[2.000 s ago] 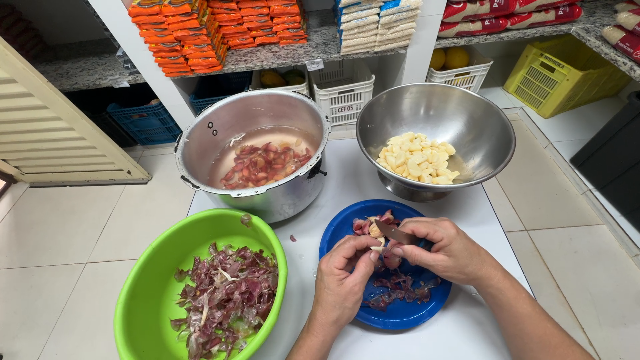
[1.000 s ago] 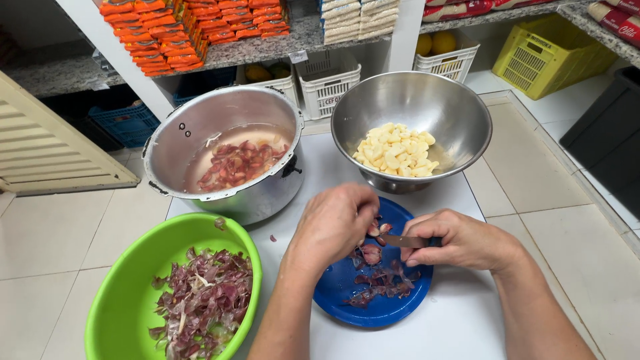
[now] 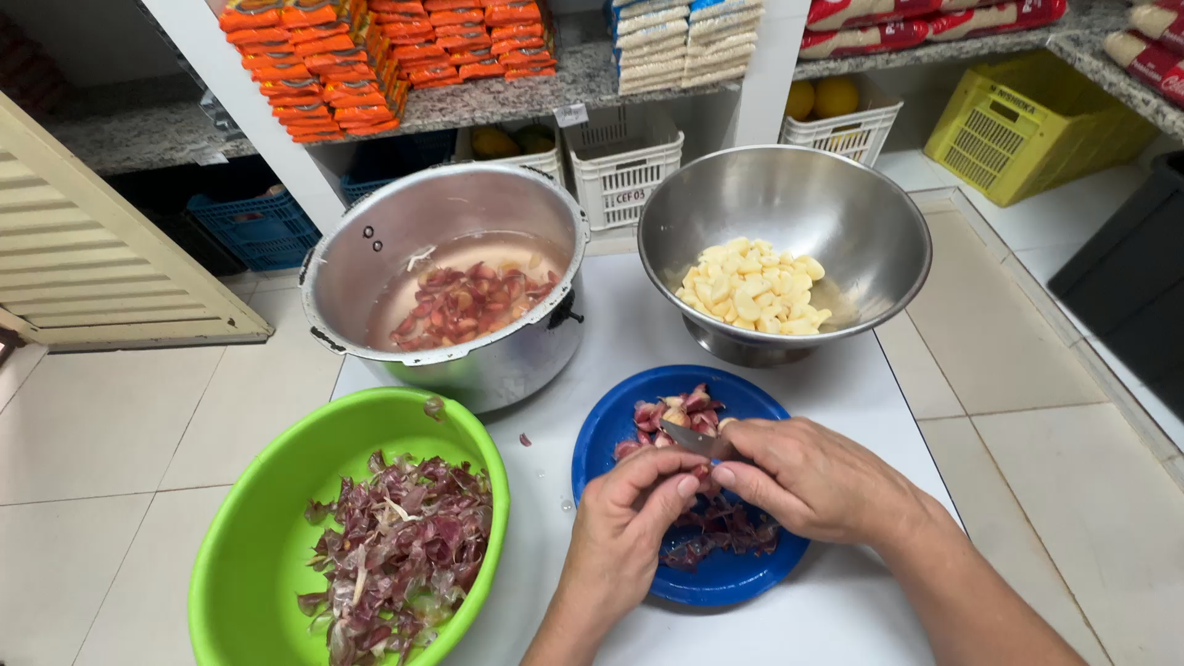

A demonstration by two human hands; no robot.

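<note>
Over a blue plate (image 3: 601, 416), my left hand (image 3: 638, 527) pinches a garlic clove (image 3: 700, 476), mostly hidden by the fingers. My right hand (image 3: 814, 476) grips a small knife (image 3: 689, 437), its blade close to the left fingertips. Unpeeled reddish garlic cloves (image 3: 647, 416) lie at the plate's back, and loose skins (image 3: 726, 535) nearer the front. Peeled garlic cloves (image 3: 754, 287) fill part of a steel bowl (image 3: 851, 213) behind the plate. Reddish cloves (image 3: 472, 301) sit in water in a large aluminium pot (image 3: 546, 356). A green basin (image 3: 236, 546) at the left holds papery garlic skins (image 3: 407, 546).
All the vessels stand on a white tabletop (image 3: 546, 573). Behind it are granite shelves (image 3: 518, 92) with orange packets (image 3: 324, 65), white crates (image 3: 620, 176) and a yellow crate (image 3: 999, 139). A louvred door (image 3: 102, 231) stands at the left, a dark bin (image 3: 1128, 277) at the right.
My left hand was over the back of the plate a second ago; it has come nearer the front, fingertips beside my right hand. The knife stays in my right hand.
</note>
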